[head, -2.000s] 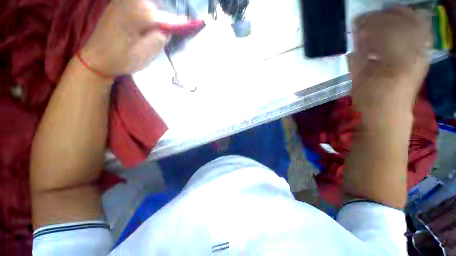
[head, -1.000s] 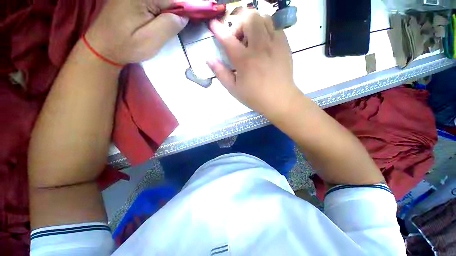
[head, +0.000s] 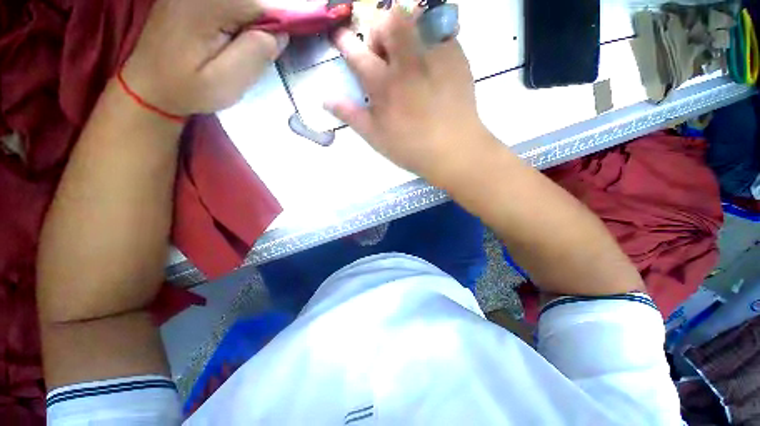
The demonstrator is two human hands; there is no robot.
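Observation:
My left hand is at the top left, its fingers closed on a folded edge of the dark red garment piece, which looks pink under the lamp. More of that red cloth hangs below my left wrist over the table's front edge. My right hand is just right of the folded edge, fingers spread, fingertips by small metal parts near the needle area. Whether its fingertips hold anything is hidden at the top. A grey rounded metal part shows above my right hand.
The white table has a measuring tape along its front edge. A smartphone, a small tan square, heaped tan strips and green-yellow scissors handles lie right. Red garments are piled below. Red cloth fills the left.
My right hand has come from the tan strips at the far right to beside the folded red edge. My left hand still holds that edge. The whole view has shifted slightly since one second ago.

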